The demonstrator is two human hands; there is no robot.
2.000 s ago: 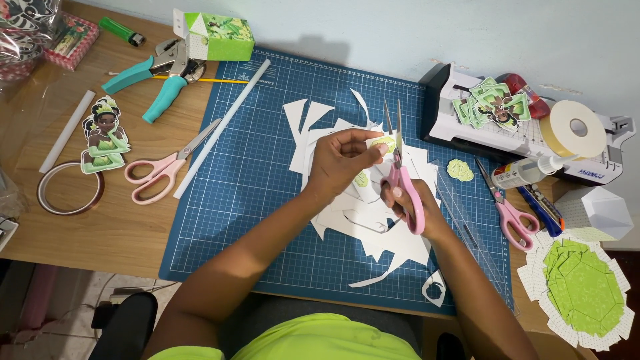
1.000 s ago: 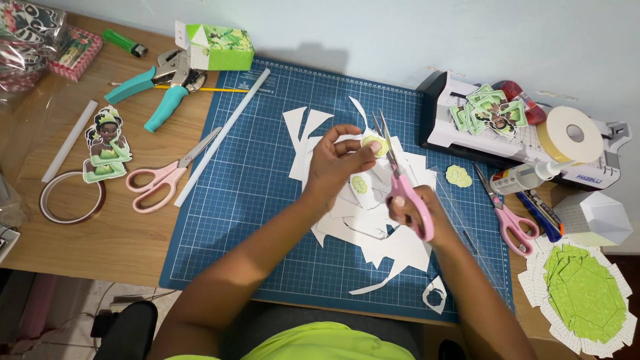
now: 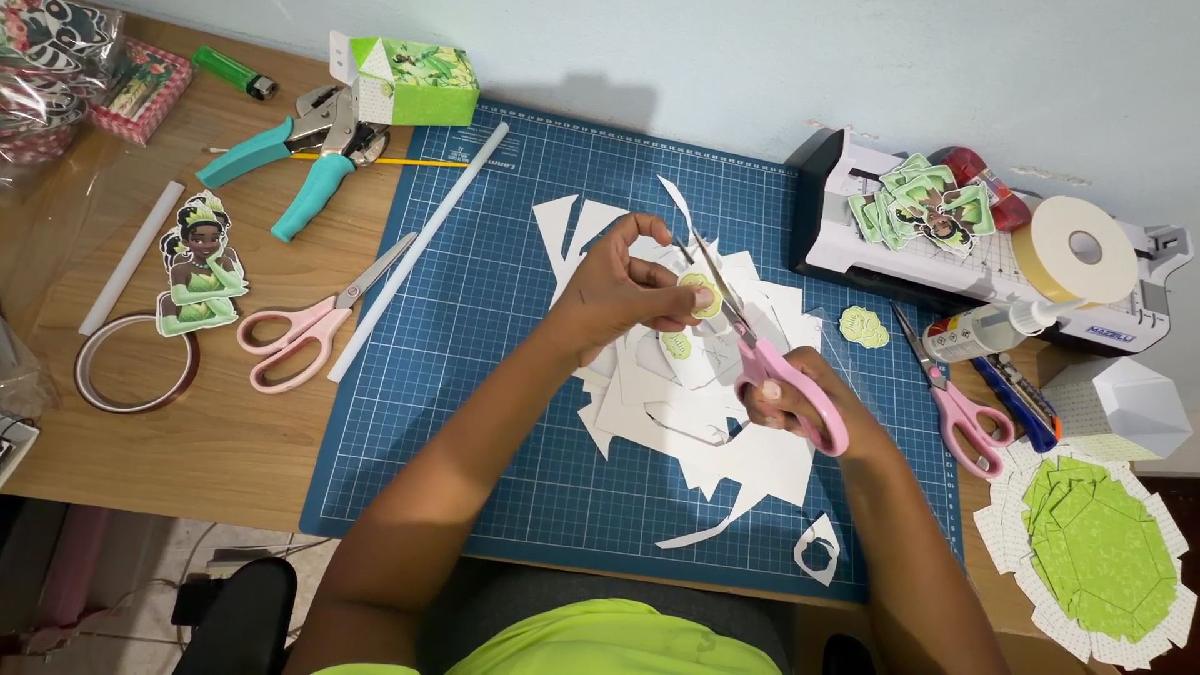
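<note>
Between the thumb and fingers of my left hand [image 3: 623,291] is a small green paper label [image 3: 698,292] with a scalloped outline and writing. Pink-handled scissors [image 3: 783,375] are in my right hand [image 3: 802,398], their blades parted and pointing up beside the label's right edge. Beneath both hands, white paper scraps [image 3: 750,459] lie heaped on a blue gridded cutting mat [image 3: 450,450]. Another green label [image 3: 675,344] shows on the heap just below my left hand. A cut-out green label [image 3: 863,326] rests on the mat to the right.
At left are pink scissors [image 3: 305,342], a tape roll [image 3: 84,375], princess cut-outs [image 3: 202,272], a white stick [image 3: 422,248] and teal-handled pliers [image 3: 314,202]. Rightward stand a paper trimmer [image 3: 984,272], a glue bottle [image 3: 975,333], more scissors [image 3: 956,417], a cutter knife [image 3: 1022,403] and green paper pieces [image 3: 1102,553].
The white paper around the held label seen two seconds ago no longer shows beside it. My left hand has shifted its fingers around the label, and the scissor blades have tilted leftward.
</note>
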